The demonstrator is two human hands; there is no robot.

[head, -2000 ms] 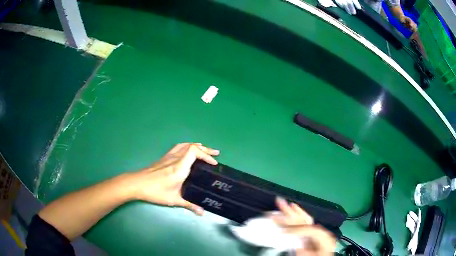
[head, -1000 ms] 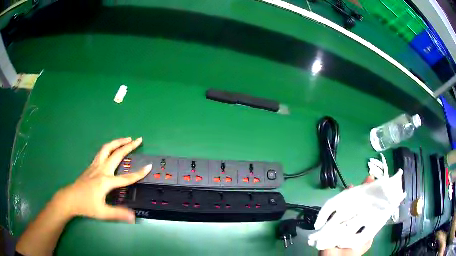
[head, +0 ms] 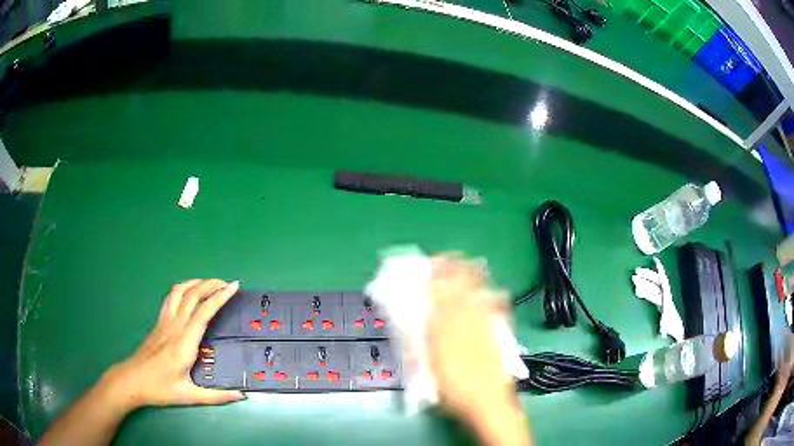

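Two black power strips (head: 299,350) lie side by side, socket faces up, with red-shuttered outlets. My left hand (head: 178,348) holds their left ends, thumb at the near edge and fingers at the far edge. My right hand (head: 470,340), blurred, presses a crumpled white wiping cloth (head: 405,300) on the right part of both strips and hides their switch ends. One coiled power cord (head: 557,261) with a mains plug (head: 611,346) lies to the right; another cord bundle (head: 579,373) lies below it.
A clear bottle (head: 675,218) lies at the right; a brown-capped bottle (head: 683,360) is nearer. A white glove (head: 659,296) and more black strips (head: 703,287) are beside them. A utility knife (head: 400,185) and a white piece (head: 189,192) lie beyond the strips. A person's arm (head: 773,392) shows lower right.
The strips, earlier logo side in view, show their socket faces. Since one second ago, my right hand has moved left with the cloth onto the strips, uncovering the brown-capped bottle. My left hand stays at the strips' left ends.
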